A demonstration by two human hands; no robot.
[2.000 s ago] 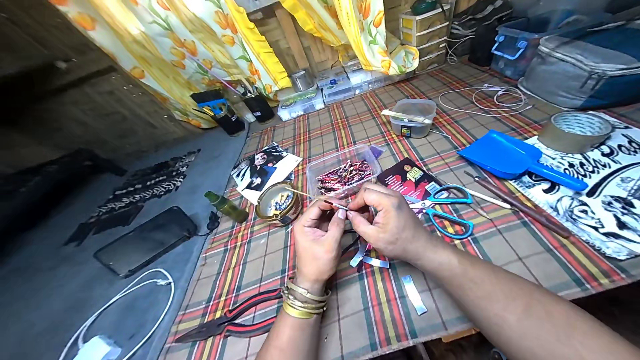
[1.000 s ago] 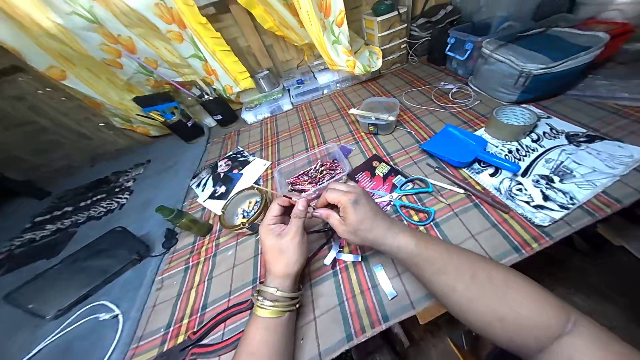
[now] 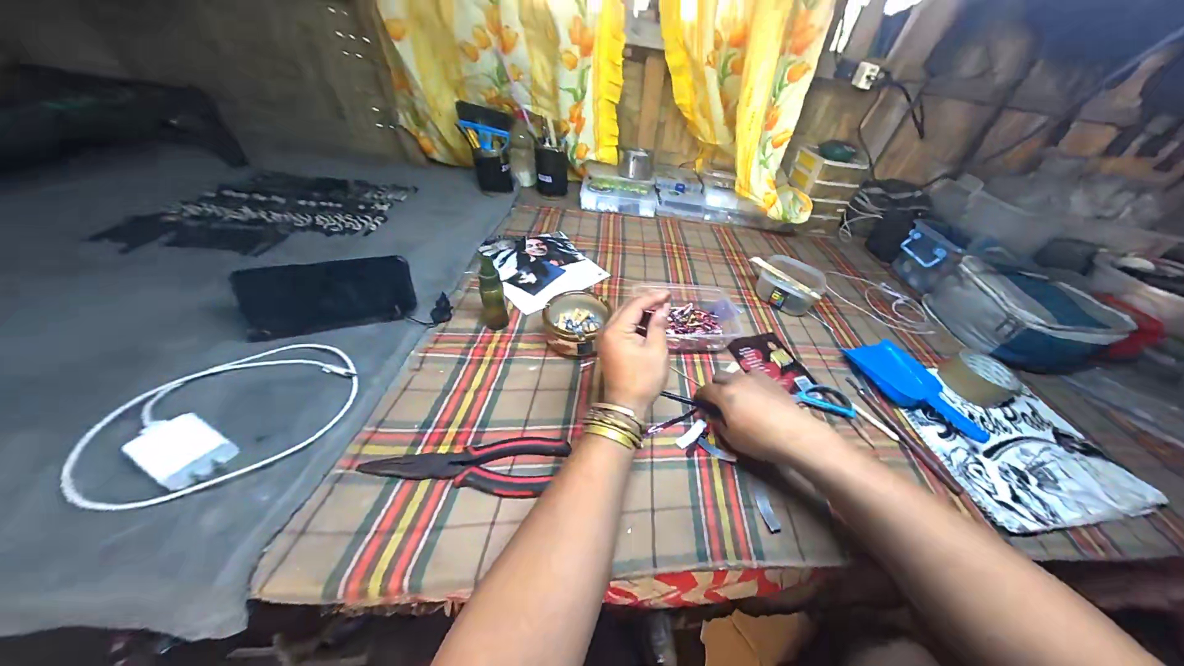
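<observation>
My left hand (image 3: 635, 350) is raised, fingers bent, just left of a clear plastic box (image 3: 726, 324) of small pink and dark pieces; whether its fingertips pinch something small cannot be told. My right hand (image 3: 747, 412) is closed around a thin dark tool (image 3: 680, 399) low over the checked cloth. Small strips (image 3: 692, 435) lie beside that hand, and another strip (image 3: 766, 509) is nearer the table edge. Blue-handled scissors (image 3: 826, 400) are partly hidden behind my right hand. Red-and-black pliers (image 3: 472, 464) lie left of my left forearm.
A glass bowl (image 3: 574, 324), a green bottle (image 3: 493, 296) and a photo print (image 3: 546, 268) stand or lie at the left. On the right are a blue scoop (image 3: 911, 384), a tape roll (image 3: 979, 377) and a printed cloth (image 3: 1045, 462). A phone (image 3: 324, 294) rests beyond the left edge.
My hands were together near the clear box; now they are apart, the right one lower and holding a thin dark tool. The view has swung left.
</observation>
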